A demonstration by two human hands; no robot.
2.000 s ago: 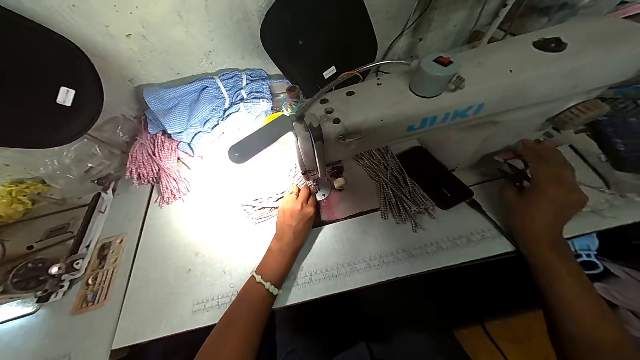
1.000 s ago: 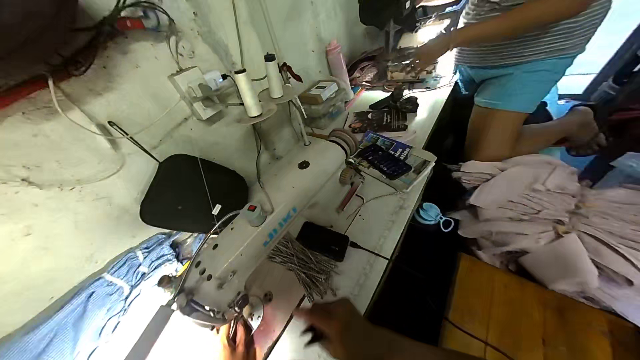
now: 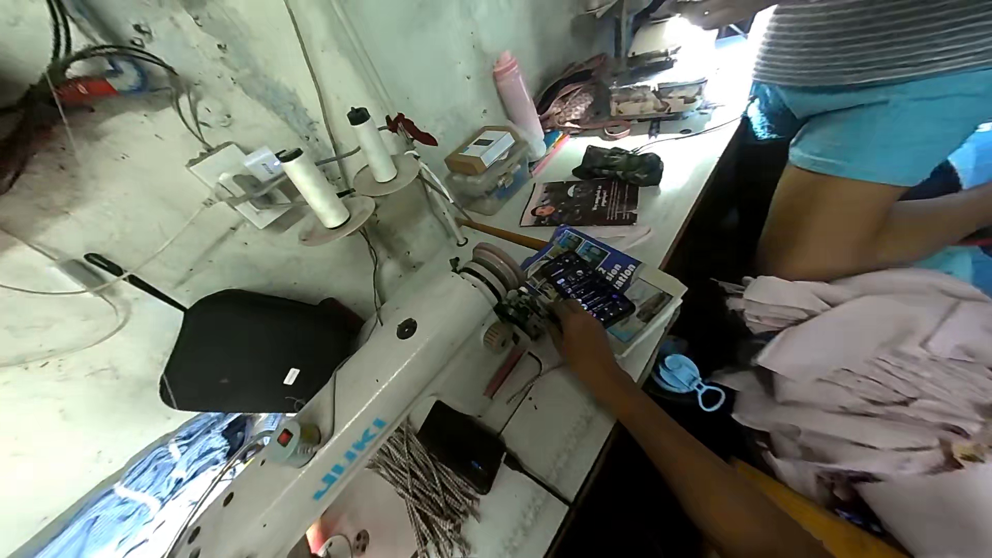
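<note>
My right hand [image 3: 577,333] reaches across the table to the handwheel end of the white Juki sewing machine [image 3: 403,349]. Its fingertips are at the bobbin winder [image 3: 523,310], beside a phone with a lit screen [image 3: 587,288] that lies on books. Whether the fingers grip anything cannot be told. My left hand is out of view; only a small lit patch, perhaps skin, shows under the machine arm at the bottom edge. A bundle of braided cords [image 3: 430,488] lies beside a black phone [image 3: 461,446] with a cable plugged in.
Two white thread cones [image 3: 314,188] stand on the thread stand. Behind are a plastic box [image 3: 490,182], a pink bottle [image 3: 519,101] and a booklet [image 3: 581,203]. A person in blue shorts [image 3: 876,132] is at the right, above heaped pale fabric [image 3: 876,372]. Blue cloth [image 3: 155,488] lies lower left.
My right hand has moved from near the black phone to the bobbin winder. My left hand, at the needle area before, has dropped out of view. The view has swung right along the table.
</note>
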